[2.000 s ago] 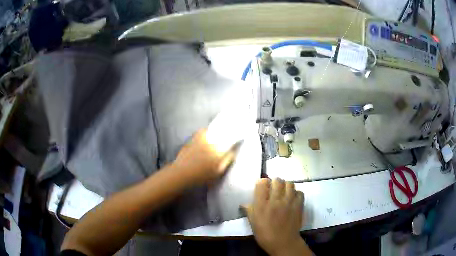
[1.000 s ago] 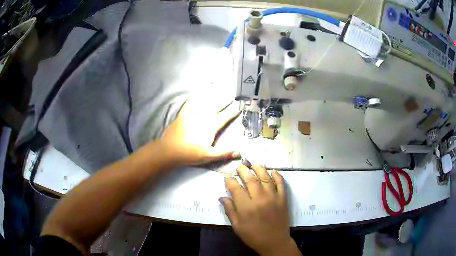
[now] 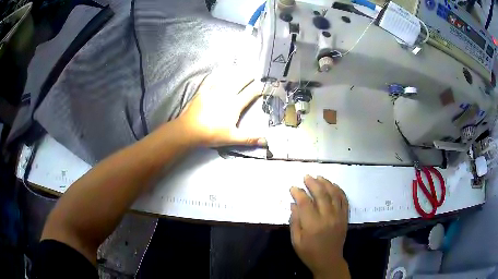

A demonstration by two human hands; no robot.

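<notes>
The grey fabric panel [image 3: 98,82] spreads over the table left of the sewing machine [image 3: 355,71], with dark seams or edges running through it. My left hand [image 3: 224,117] lies on the fabric beside the presser foot [image 3: 277,110], fingers spread, washed out by the bright lamp. A fabric edge shows by its thumb. My right hand [image 3: 320,218] is on the front edge of the table, fingers slightly curled, apart from the fabric, with nothing seen in it. The needle itself is too bright and small to make out.
Red-handled scissors [image 3: 428,190] lie at the right of the machine bed. The white table [image 3: 245,201] has a ruler scale along its front. A control box [image 3: 464,38] stands at the back right, with a blue hose [image 3: 255,16] behind the machine head. White items [image 3: 435,237] sit below right.
My right hand has moved right, away from the fabric and my left hand. My left hand has moved with the fabric to the presser foot and now stays beside it. The camera view has shifted.
</notes>
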